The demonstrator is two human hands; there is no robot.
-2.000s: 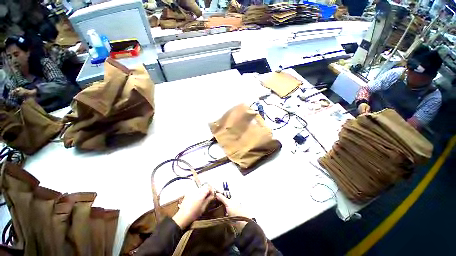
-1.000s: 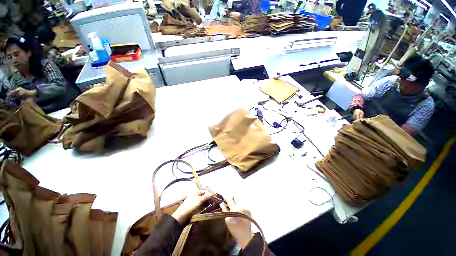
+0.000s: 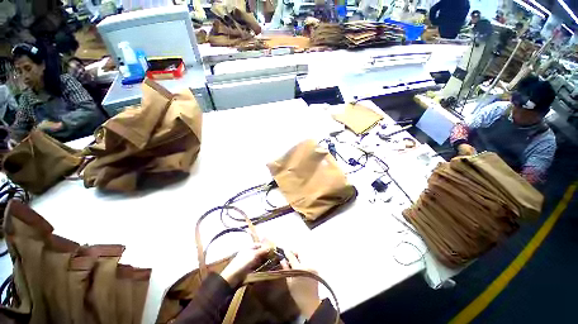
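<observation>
A brown handbag (image 3: pixel 269 300) lies open under my hands at the bottom centre, its long straps looping above and across it. My left hand (image 3: pixel 247 261) pinches the bag's upper edge. My right hand (image 3: pixel 294 264) is close beside it, its fingers closed around a small dark tool, which looks like thread snips (image 3: pixel 279 254), at the bag's edge. The blades are too small to make out. The right forearm is partly hidden behind a strap.
A flat brown bag (image 3: pixel 312 180) lies ahead, straps pointing left. Brown bags (image 3: pixel 82 278) stand at lower left, and a crumpled heap (image 3: pixel 149 142) at upper left. A thick brown stack (image 3: pixel 469 205) is at right, near a seated person. Cables and a plug (image 3: pixel 380 185) lie between.
The dark snips that lay on the table beyond the bag are gone from there, and a dark tool now shows in my right hand. My left hand stays at the bag's edge.
</observation>
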